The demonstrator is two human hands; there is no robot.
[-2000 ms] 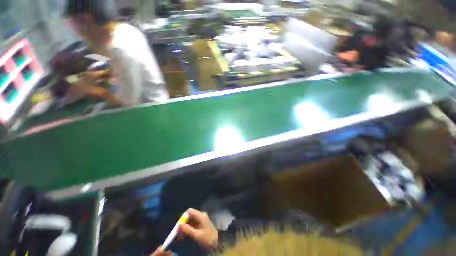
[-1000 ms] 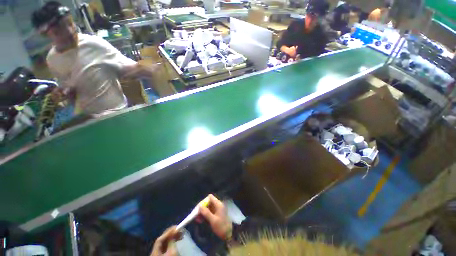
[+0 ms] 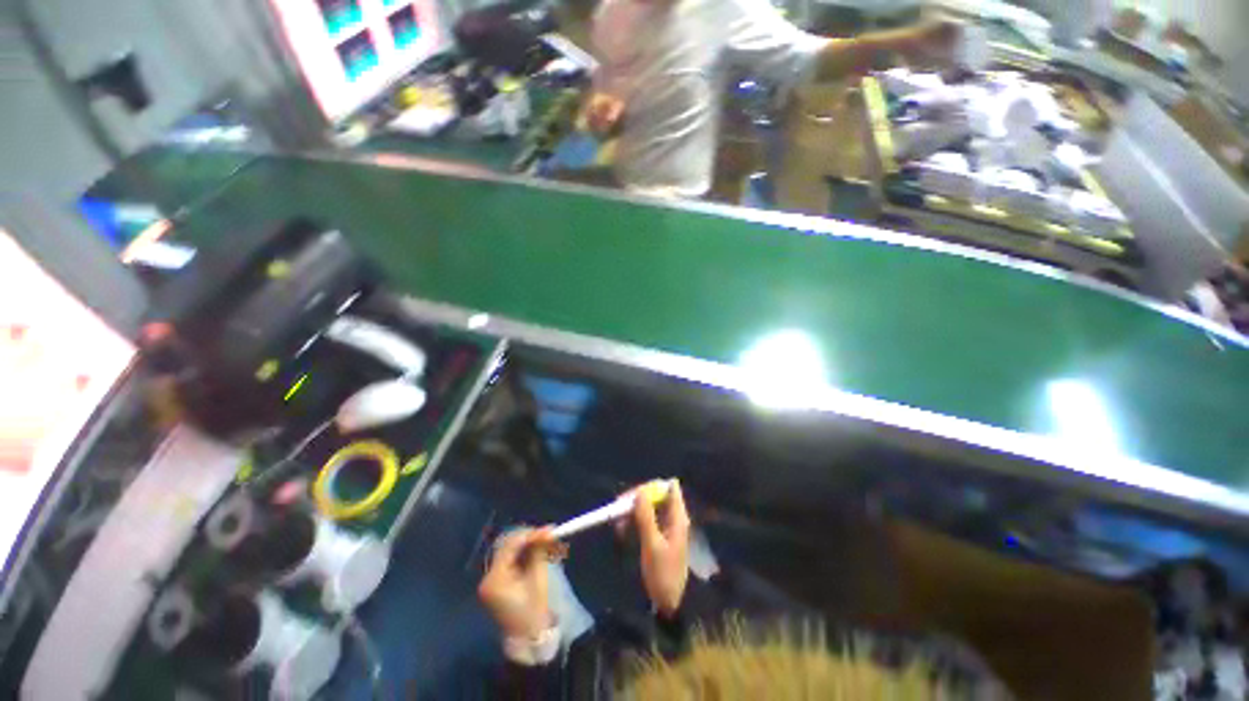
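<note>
A thin white stick-like thing with a yellow end is held between my two hands, in front of my body and below the bench edge; blur hides what it is. My left hand grips its left end. My right hand grips it near the yellow end. Pale cloth or glove shows at both palms.
At left on the bench are a black label printer, a white mouse, a yellow tape roll, white-and-black cameras, a keyboard and a bright monitor. Beyond runs the green conveyor, with a person behind it.
The view has swung left, bringing the printer, tape roll, cameras and monitor into sight. Both hands still hold the white stick, which now lies closer to level.
</note>
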